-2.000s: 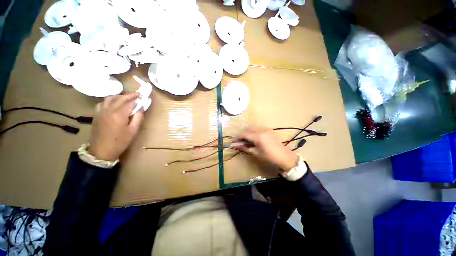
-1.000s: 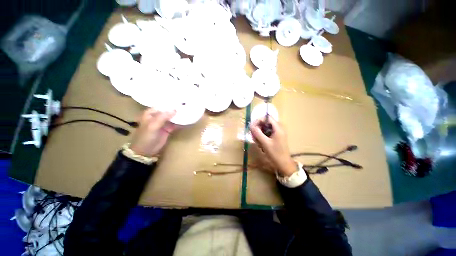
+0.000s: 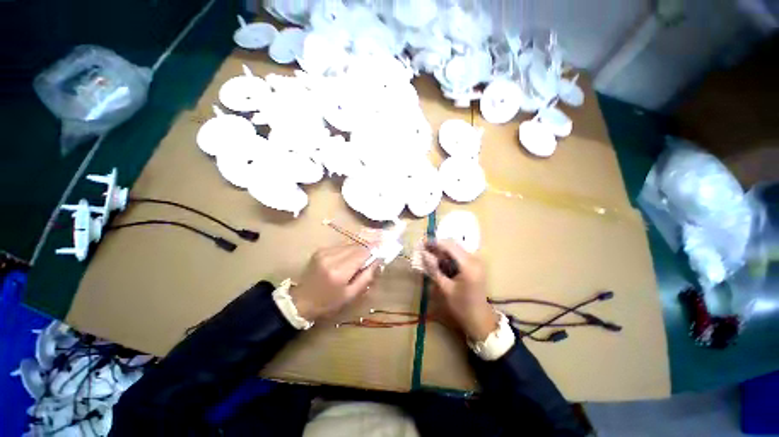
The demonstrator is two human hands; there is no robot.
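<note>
My left hand [image 3: 331, 283] holds a white plastic disc [image 3: 387, 245] edge-on above the cardboard. A thin reddish lead [image 3: 343, 230] sticks out beyond the disc to the upper left. My right hand [image 3: 459, 286] is close to the disc's right side, closed around a dark object [image 3: 447, 263], perhaps a screwdriver handle; the fingers hide most of it. Several black cables [image 3: 547, 307] lie partly under my right hand, their red leads [image 3: 384, 320] pointing left. A large heap of white discs [image 3: 359, 111] lies beyond my hands.
Two wired discs [image 3: 83, 230] sit at the left edge, black cords trailing right. Clear bags lie at left [image 3: 94, 90] and right [image 3: 696, 201], the latter beside a dark red wire bundle [image 3: 711, 320]. A blue crate [image 3: 13, 299] with wired white pieces is at lower left.
My left hand has moved from the heap toward the middle and now holds a disc up. My right hand has come near it, with the dark object still in it. The view has shifted.
</note>
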